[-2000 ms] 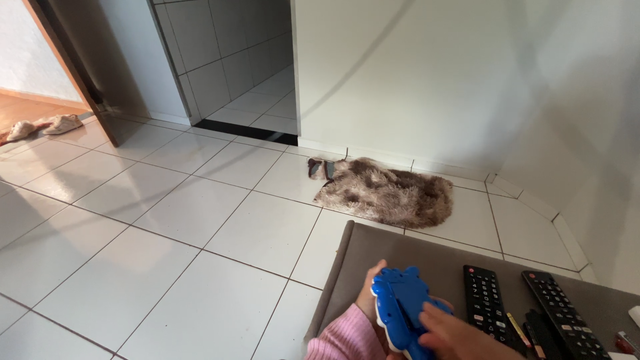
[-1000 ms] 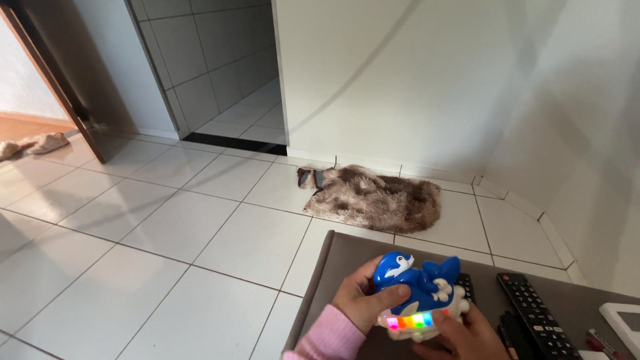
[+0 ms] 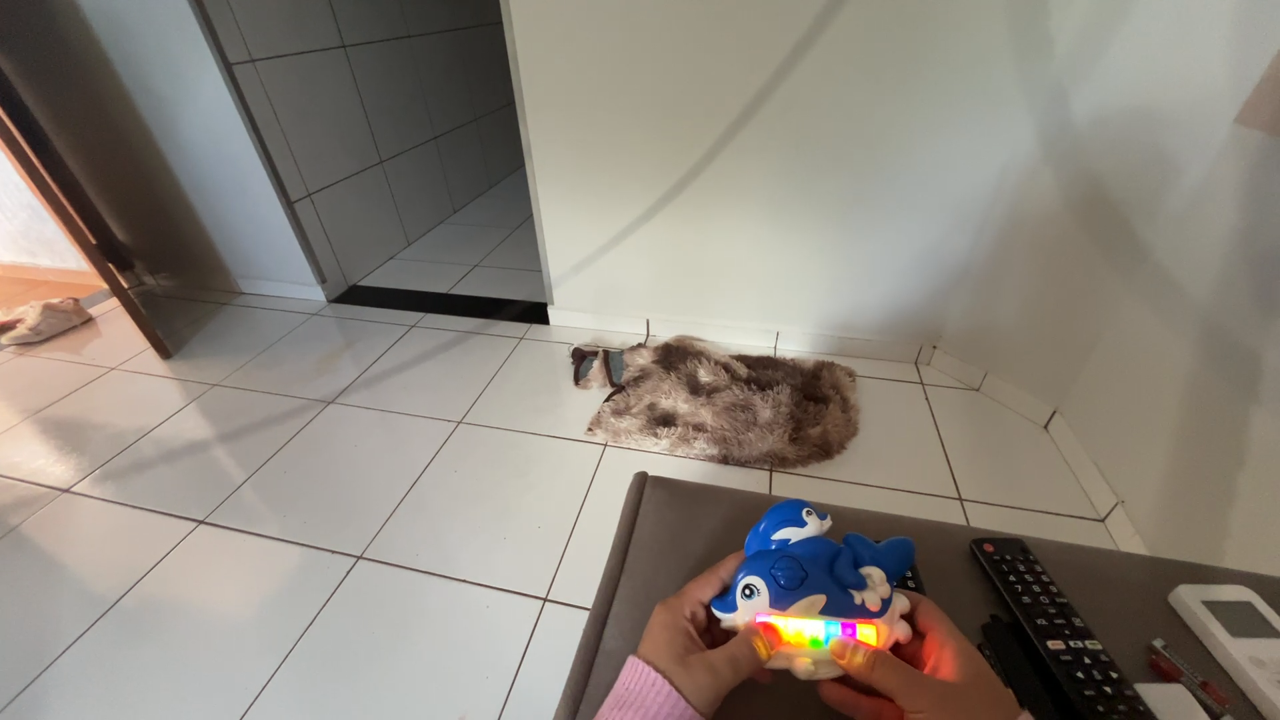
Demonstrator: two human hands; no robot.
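A blue and white plastic dolphin toy (image 3: 815, 590) faces me, with a smaller dolphin on its back and a strip of lit, rainbow-coloured keys along its front. My left hand (image 3: 705, 640), in a pink knitted sleeve, grips its left end, the thumb at the strip's left end. Around the right side is my right hand (image 3: 925, 660), its thumb on the strip's lower edge and a reddish glow on its fingers. Both hands are above a grey-brown padded surface (image 3: 690, 510).
Right of the hands lie a black remote control (image 3: 1050, 620), a white device with a small display (image 3: 1235, 630) and a red and clear slim item (image 3: 1185, 675). Beyond, a shaggy brown rug (image 3: 740, 405) lies on white floor tiles near the wall. A doorway and an open door stand at left.
The toy has been turned from its blue back to its front, and its key strip is now seen lit. Since one second ago, my left thumb has moved down to the strip.
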